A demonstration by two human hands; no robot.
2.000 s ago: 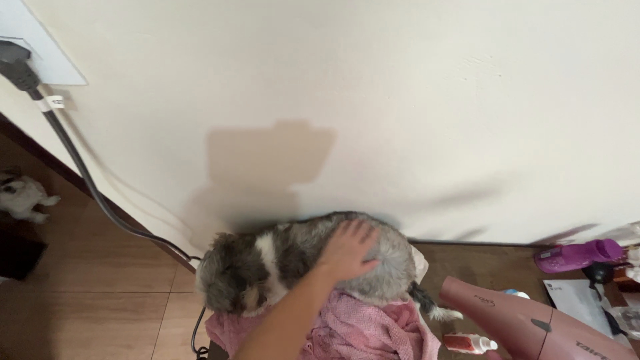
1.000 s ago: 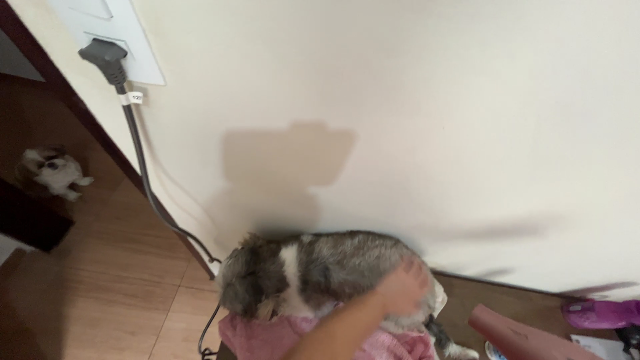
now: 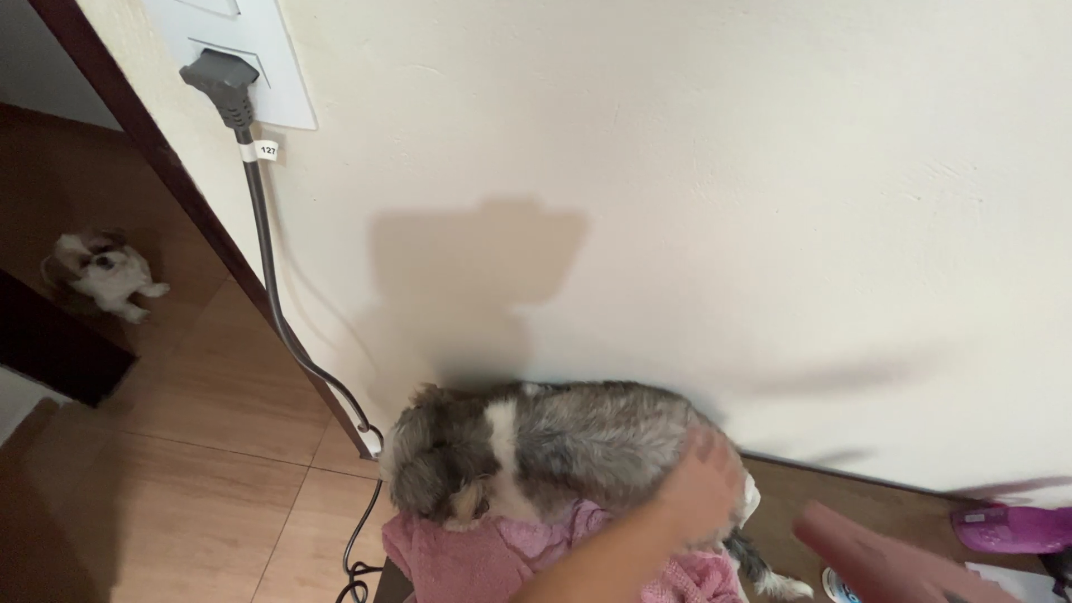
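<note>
A grey and white dog (image 3: 599,444) lies along the wall on a pink towel (image 3: 456,557), its head at the left and its tail at the right. My left hand (image 3: 708,486) rests on the fur of its hindquarters, slightly blurred, holding no object. At the lower right a pink hair dryer (image 3: 888,557) points toward the dog's rear; it is blurred and cut off by the frame. The hand on its handle is outside the view.
A black power cord (image 3: 266,243) runs from a wall outlet (image 3: 289,92) down beside the dog's head. A second dog (image 3: 109,272) sits on the tiled floor at left. A purple bottle (image 3: 1009,529) lies at right.
My left hand has moved from the dog's back toward its hindquarters. The view has shifted left, bringing more of the outlet and the second dog into the picture.
</note>
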